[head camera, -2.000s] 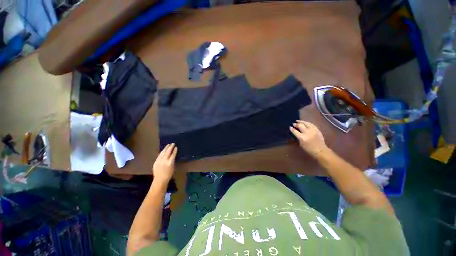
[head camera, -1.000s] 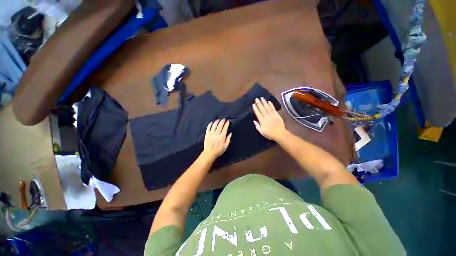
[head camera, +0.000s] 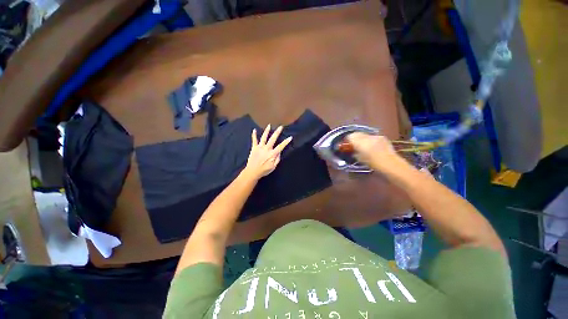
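A black garment panel (head camera: 193, 174) lies flat on the brown cloth-covered pressing table (head camera: 299, 56), its shaped edge towards the far side. My left hand (head camera: 266, 154) rests on the panel right of its middle, fingers spread, holding nothing. My right hand (head camera: 369, 151) is closed around the handle of the steam iron (head camera: 333, 149). The iron's pointed tip faces left at the panel's right end. Whether the soleplate touches the cloth I cannot tell. My right hand hides most of the handle.
A pile of black cut pieces (head camera: 96, 162) with white strips lies at left. Small dark pieces with white (head camera: 200, 93) lie beyond the panel. A brown padded board (head camera: 56, 56) stands at upper left. The iron's wrapped hose (head camera: 461, 128) runs right, above a blue crate (head camera: 459, 168).
My right hand has left the panel and taken hold of the iron, which has moved left and turned. My left hand stays on the panel, fingers now spread wider. The view has shifted slightly.
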